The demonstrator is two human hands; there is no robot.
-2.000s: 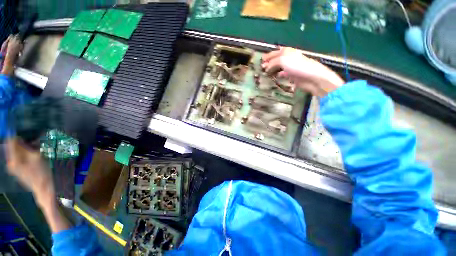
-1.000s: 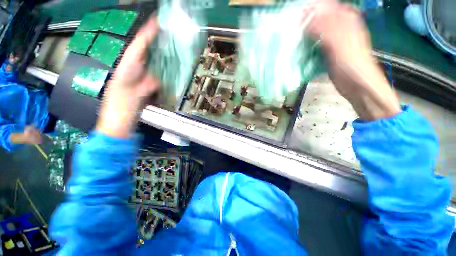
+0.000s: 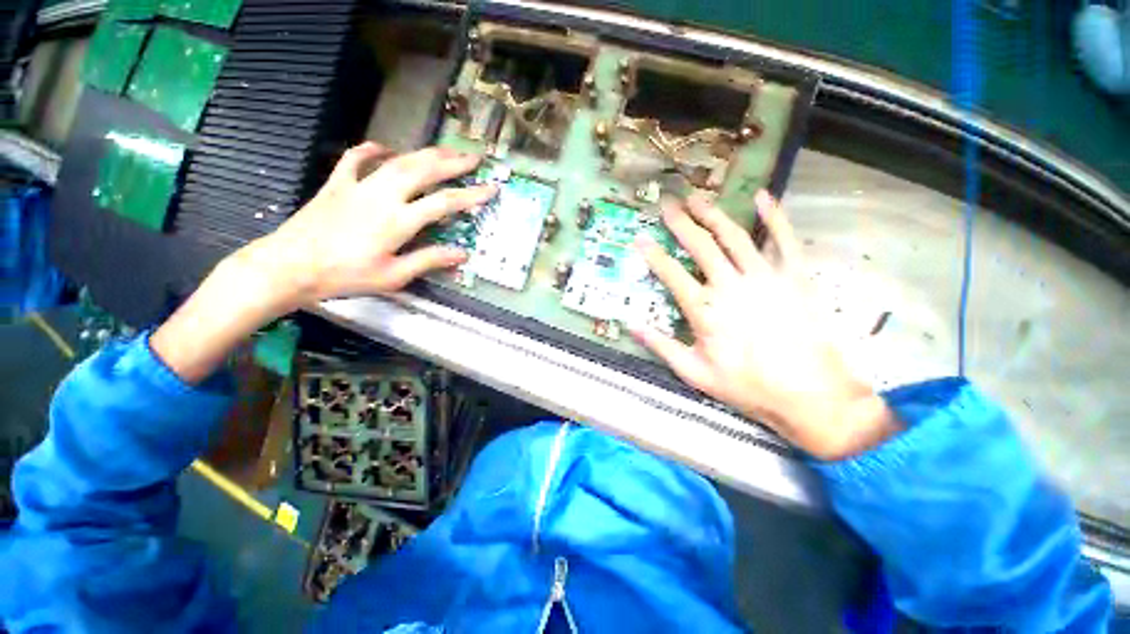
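The carrier frame (image 3: 570, 186) lies on the conveyor with four openings. A circuit board (image 3: 514, 232), populated side up, sits in its near left opening. A second board (image 3: 607, 266) sits in the near right opening. The two far openings hold no board and show brownish cut-outs. My left hand (image 3: 372, 223) rests with spread fingertips on the left edge of the left board. My right hand (image 3: 744, 310) lies flat with spread fingers over the right part of the right board. Neither hand is closed around anything. The fingers hide parts of both boards.
Several green boards (image 3: 180, 77) lie on a smooth black sheet (image 3: 74, 235) at the left, beside a black ribbed cover (image 3: 273, 105). Empty stacked pallets (image 3: 366, 427) stand low in front. The silver conveyor rail (image 3: 582, 403) runs between me and the frame. A blue cord (image 3: 970, 186) hangs at right.
Both hands came down from above the frame, where they held blurred green-white boards. Two boards now sit in the near openings, with the fingers spread on them. The view has shifted.
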